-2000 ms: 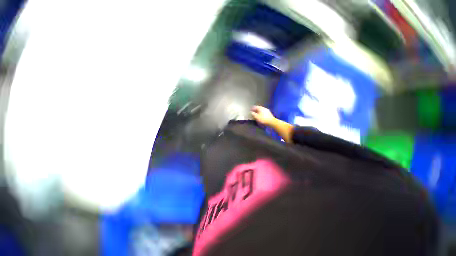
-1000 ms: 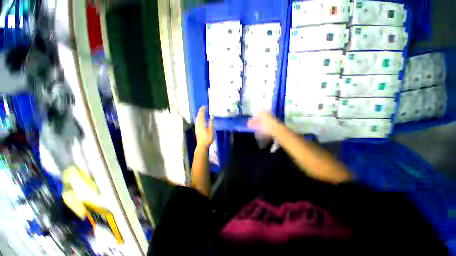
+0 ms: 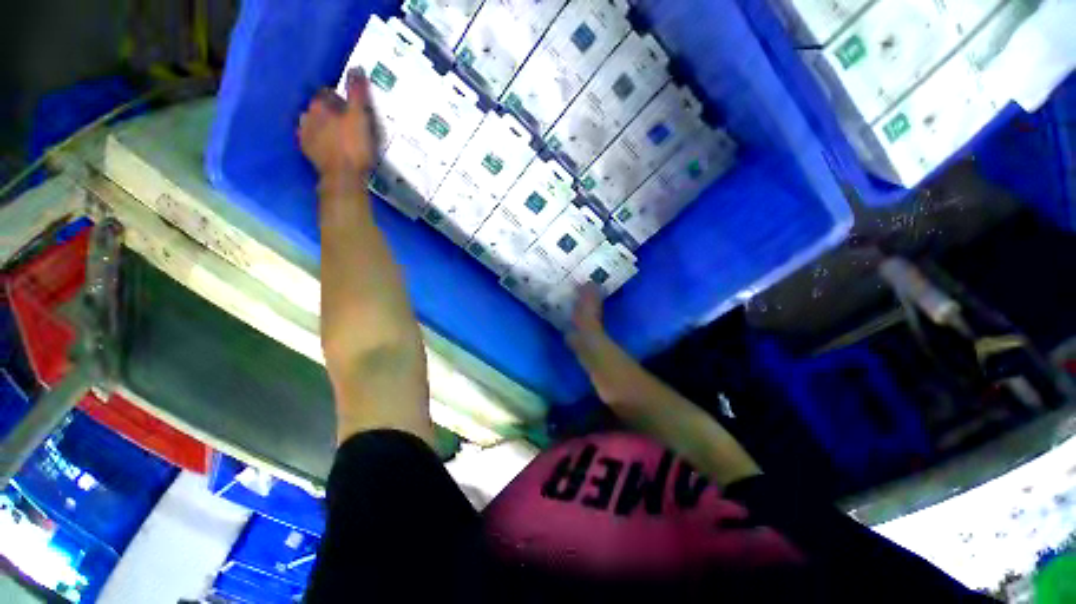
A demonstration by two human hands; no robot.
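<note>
Small white cartons [image 3: 493, 165] with dark or green squares stand in two slanting rows inside a blue crate [image 3: 755, 230]. My left hand [image 3: 340, 132] is at the upper left end of the nearer row, its fingers against the end carton. My right hand [image 3: 584, 313] is at the row's lower right end, against the cartons there. The row lies between my two hands. The fingertips of my right hand are partly blurred against the white cartons.
Another blue crate with larger white cartons [image 3: 903, 118] is at the upper right. A pale bench edge [image 3: 201, 236] runs along the left of the crate. A red bin [image 3: 148, 431] and blue containers [image 3: 277, 537] are lower left.
The view has turned and come closer to the crate. My hands have moved from its near edge into it, to the two ends of a carton row.
</note>
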